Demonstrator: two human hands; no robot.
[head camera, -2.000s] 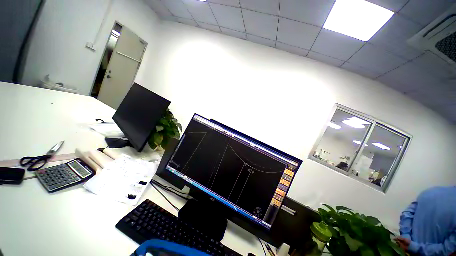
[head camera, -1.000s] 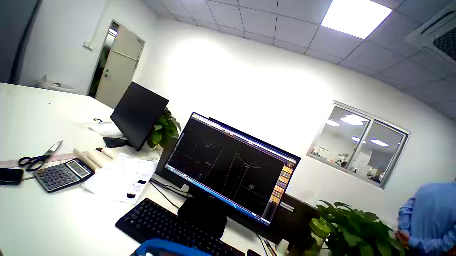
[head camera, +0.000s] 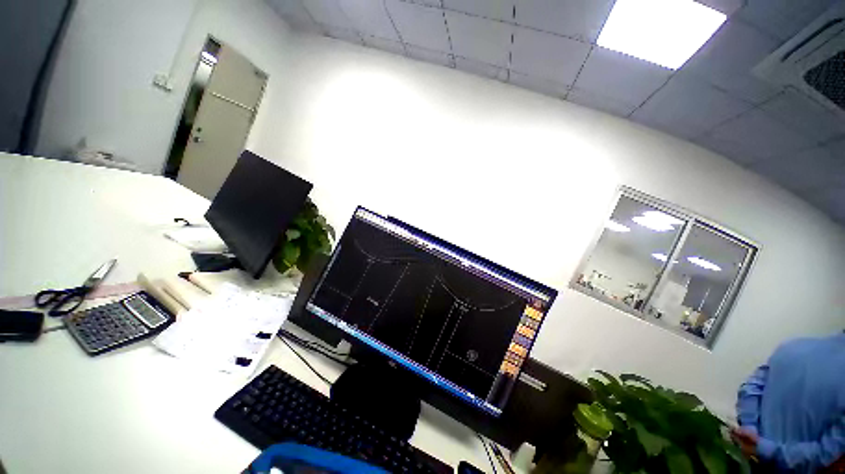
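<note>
No hand of mine shows in the head view. The lit CAD monitor (head camera: 422, 310) stands tilted in the picture, with thin white and dotted pattern lines on black, a blue bar below and an orange tool column at right. The black keyboard (head camera: 315, 423) lies below it, its right end cut off by the bottom edge. A small dark shape, perhaps the mouse (head camera: 469, 468), shows at the bottom edge. A blue curved item (head camera: 315, 457) covers part of the keyboard's near side.
Left on the white desk (head camera: 102, 407) lie a calculator (head camera: 119, 322), scissors (head camera: 76, 291), a black slab (head camera: 20, 324) and paper sheets (head camera: 220, 329). A dark second monitor (head camera: 258, 213) stands behind. A large plant (head camera: 658, 426) is at right. A person in blue (head camera: 801, 403) stands at far right.
The pattern lines on the lit screen have changed in position and size. The small dark shape at the bottom edge was not visible two seconds ago.
</note>
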